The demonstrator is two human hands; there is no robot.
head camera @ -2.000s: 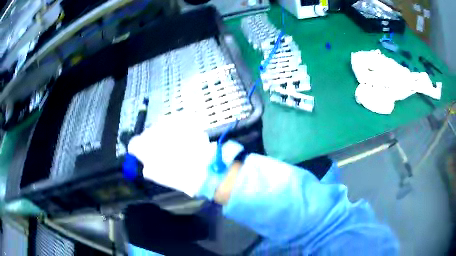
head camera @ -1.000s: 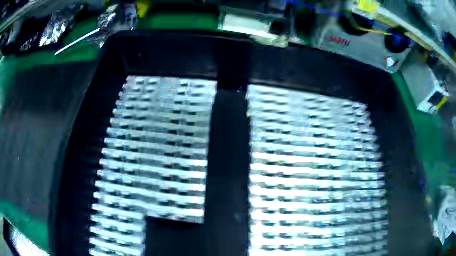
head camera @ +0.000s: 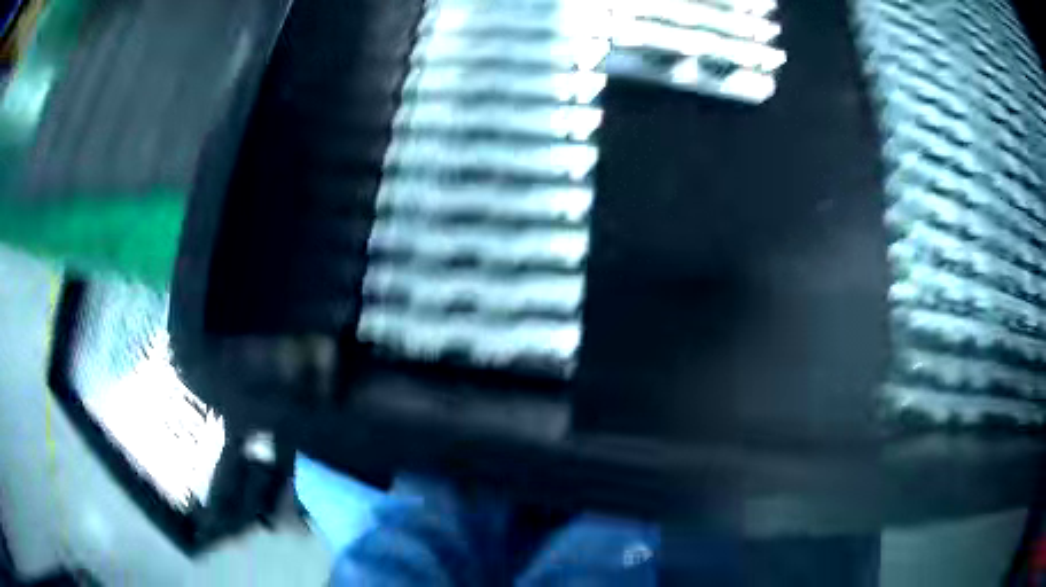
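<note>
The large black tray [head camera: 711, 464] lies nearest in front of me, with its near rim across the lower part of the view. A column of silver heat sink assemblies [head camera: 482, 235] stands in its left part. A shorter block of the same bars ends at the top middle. Another dense block [head camera: 975, 252] fills the right side. The picture is blurred, so the small parts on the bars are hard to tell. Neither of my hands is in view.
Green mat [head camera: 98, 235] shows at the left, with a dark ribbed surface [head camera: 126, 103] above it. A second filled tray [head camera: 138, 396] stands lower left, below bench height. Blue clothing [head camera: 493, 539] shows at the bottom, below the tray rim.
The right hand with its blue-ended tool has left the picture. The view has swung left, then down to the tray's near rim. The lower-left tray now shows more fully.
</note>
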